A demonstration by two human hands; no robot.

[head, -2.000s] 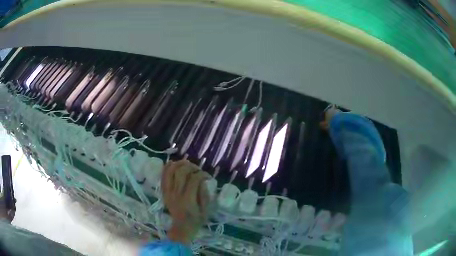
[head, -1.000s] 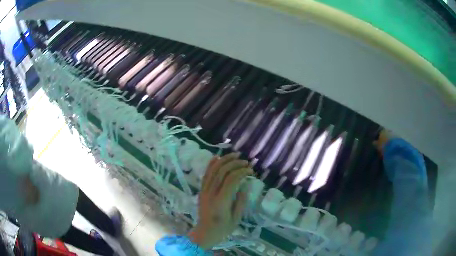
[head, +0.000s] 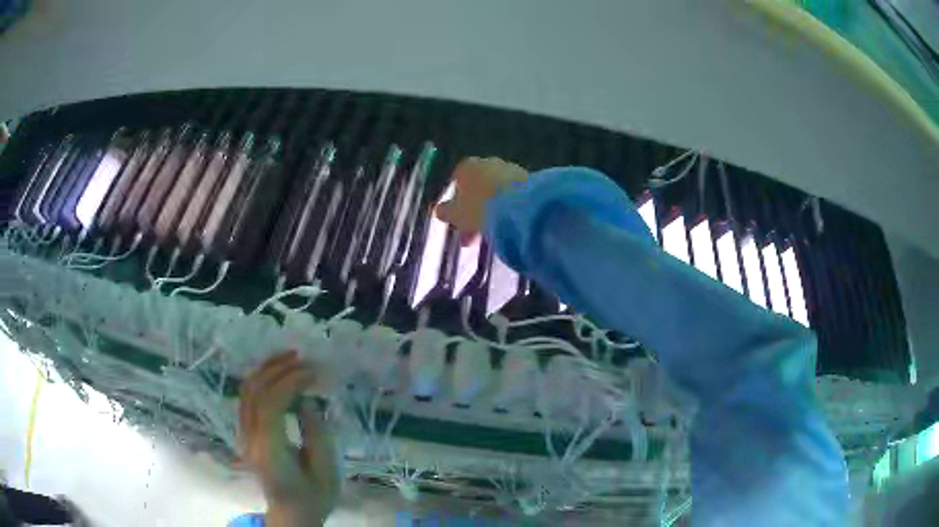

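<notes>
Smartphones (head: pixel 427 257) stand on edge in a long black slotted holder (head: pixel 849 278). Several screens glow white or pink, others are dark. My right hand (head: pixel 479 196) is at the top edge of a lit phone near the middle, fingers bent down; whether it grips the phone is unclear. My right sleeve covers part of the row. My left hand (head: pixel 290 437) is lower left, fingers against the row of white charger plugs (head: pixel 472 373), thumb apart, with no phone in it. White charging cables (head: pixel 293 299) run from the phones' lower ends to the plugs.
A pale shelf panel (head: pixel 412 46) curves above the holder. A green and white power rail (head: pixel 463 437) with hanging cords runs below the plugs. Loose cable loops (head: pixel 680 163) hang at the back right. Pale floor with a yellow line (head: pixel 34 422) shows lower left.
The view has shifted to a stretch with more lit phones on the right. My right hand has gone from dark slots near the right end to a lit phone mid-row. My left hand stays by the plugs.
</notes>
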